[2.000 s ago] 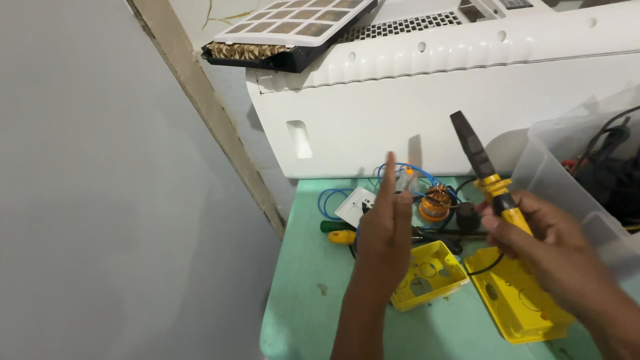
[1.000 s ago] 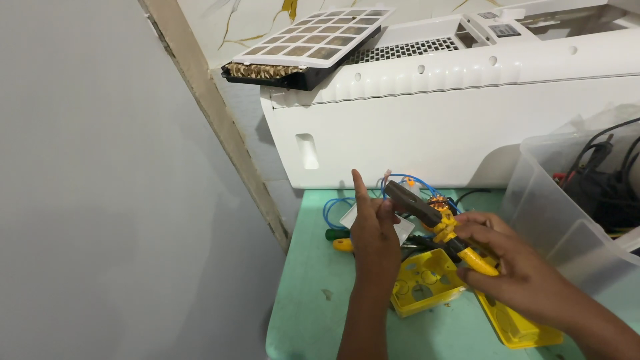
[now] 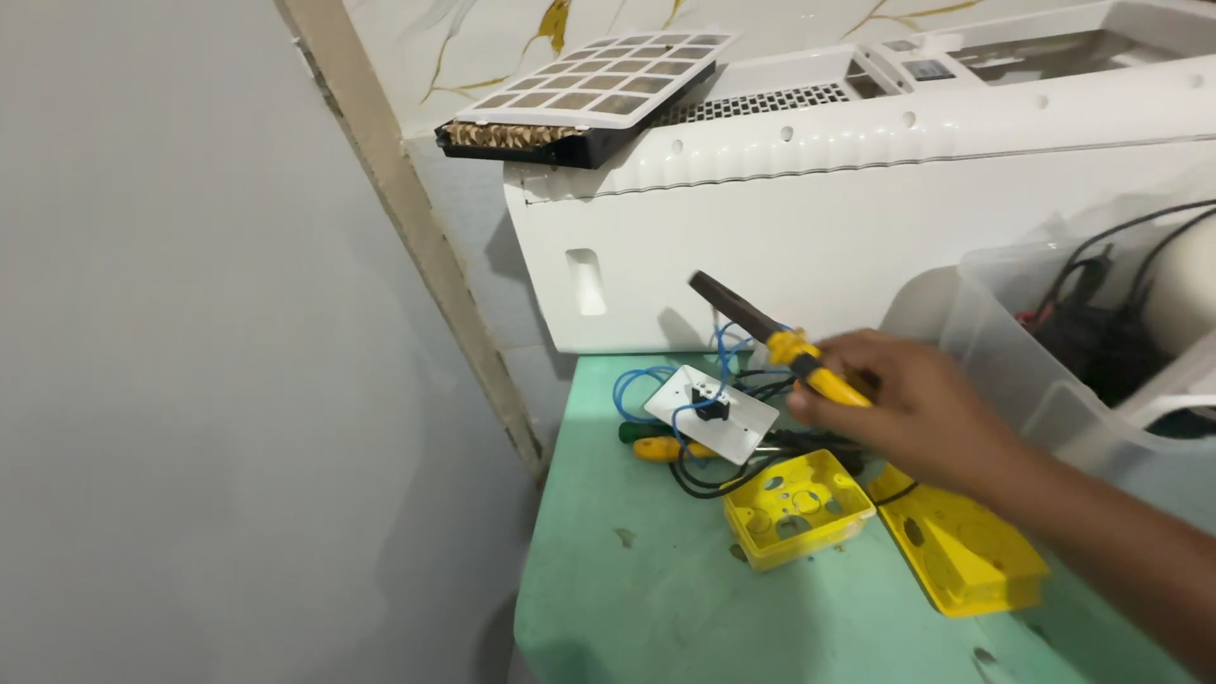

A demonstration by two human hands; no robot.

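My right hand [image 3: 902, 408] holds a yellow-and-black handled tool with a dark, flat, elongated end [image 3: 736, 306], raised over the back of the green table and pointing up and left. The exact kind of tool cannot be told. My left hand is out of view. Below the tool lies a white wall plate [image 3: 746, 432] with a black module and blue wire on it. Screwdrivers with a yellow handle [image 3: 654, 449] and a green handle [image 3: 638, 432] lie beside it. Two yellow plastic electrical boxes [image 3: 803, 546], [image 3: 993, 594] rest nearer, below my right hand and forearm.
A green table [image 3: 608, 589] stands beside a grey wall or panel [image 3: 209, 342]. Behind it is a large white appliance housing [image 3: 684, 228] with a white grid-topped black tray [image 3: 570, 157] on its corner. A translucent bin [image 3: 1007, 332] holding black cables stands at the right.
My left hand, near the tool's tip one second ago, has left the view. My right hand still holds the tool, and the wall plate is now more fully uncovered.
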